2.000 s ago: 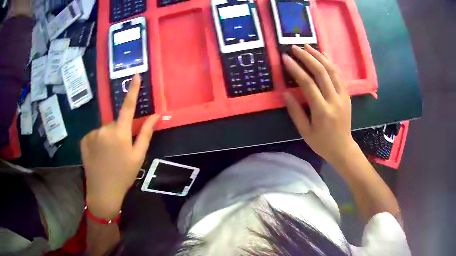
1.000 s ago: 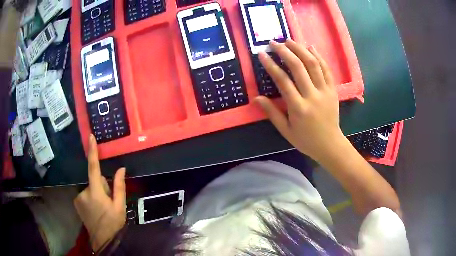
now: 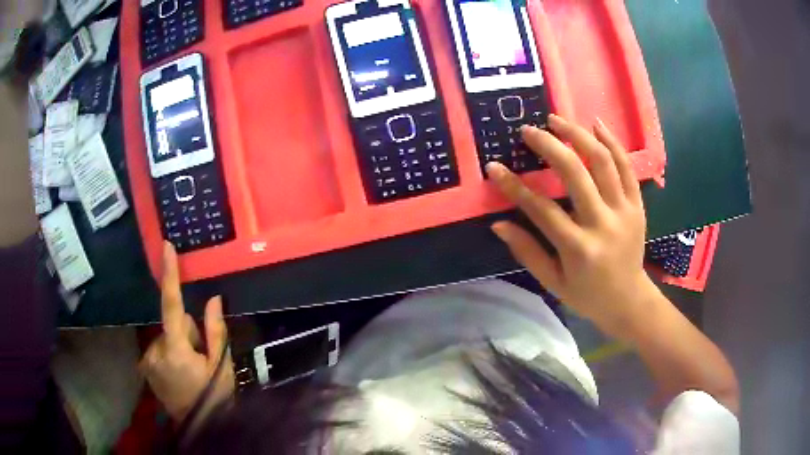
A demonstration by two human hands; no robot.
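A red foam tray (image 3: 289,233) holds black keypad phones with white screen surrounds. My left hand (image 3: 184,355) is open, its index fingertip at the bottom keys of the left front phone (image 3: 178,124), whose screen is lit. My right hand (image 3: 591,227) is open, its fingers spread over the lower keys of the right front phone (image 3: 497,53), whose screen is mostly white. The middle front phone (image 3: 404,142) lies untouched with a lit menu-like screen. Two front pockets are empty.
Loose white batteries (image 3: 93,182) lie in a pile left of the tray on the green-topped table (image 3: 702,133). A lower red tray of phones (image 3: 702,267) shows below the table edge at right. A white-framed phone (image 3: 297,355) is below the front edge.
My left index finger has moved from the navigation key to the bottom keys. My right hand has shifted down the keypad. The right phone's screen has gone from blue to mostly white.
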